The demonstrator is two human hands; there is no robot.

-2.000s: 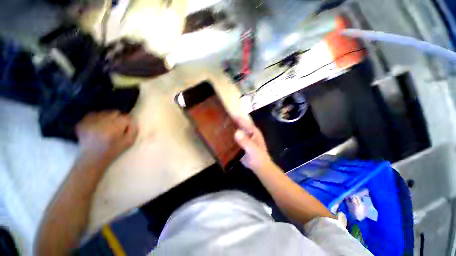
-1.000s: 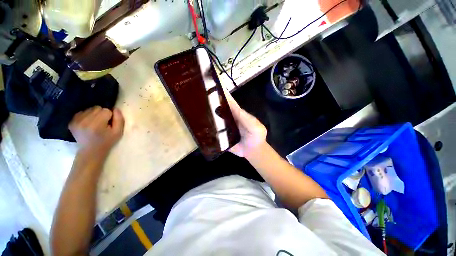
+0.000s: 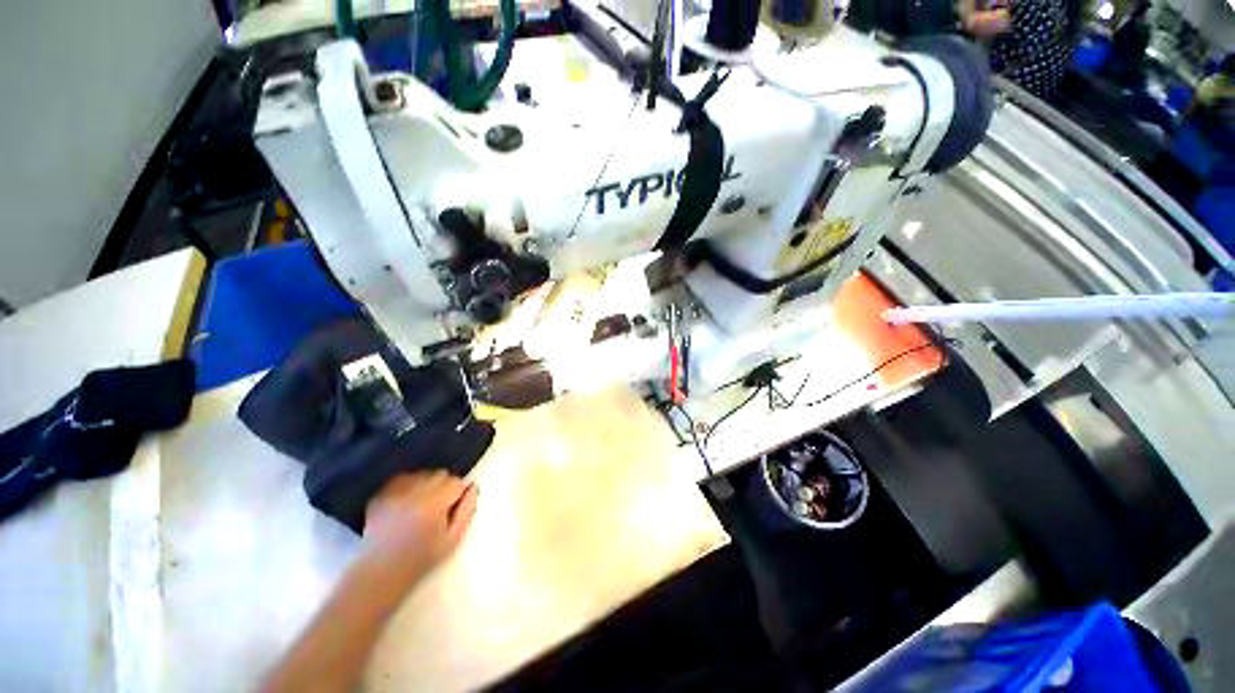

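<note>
A black fabric bag piece (image 3: 359, 420) with a pale label lies bunched on the pale tabletop, left of the sewing machine's needle area. My left hand (image 3: 420, 521) rests at its lower edge with fingers curled; whether it grips the cloth cannot be told. The large off-white industrial sewing machine (image 3: 569, 176) stands behind. Its presser foot area is small and partly hidden by the cloth and the machine head. My right hand is out of the picture, and the phone does not show.
More folded black pieces (image 3: 102, 420) lie at the left. A blue bin (image 3: 264, 305) is behind the table. A round container of small items (image 3: 815, 479) sits below the machine edge. Red-handled snips (image 3: 675, 368) and cables are on the machine ledge. Another blue bin (image 3: 1043, 657) is lower right. A person (image 3: 1036, 41) is far back.
The view has lifted and now shows the whole machine. My right hand and the phone have left the picture. My left hand is still at the black cloth.
</note>
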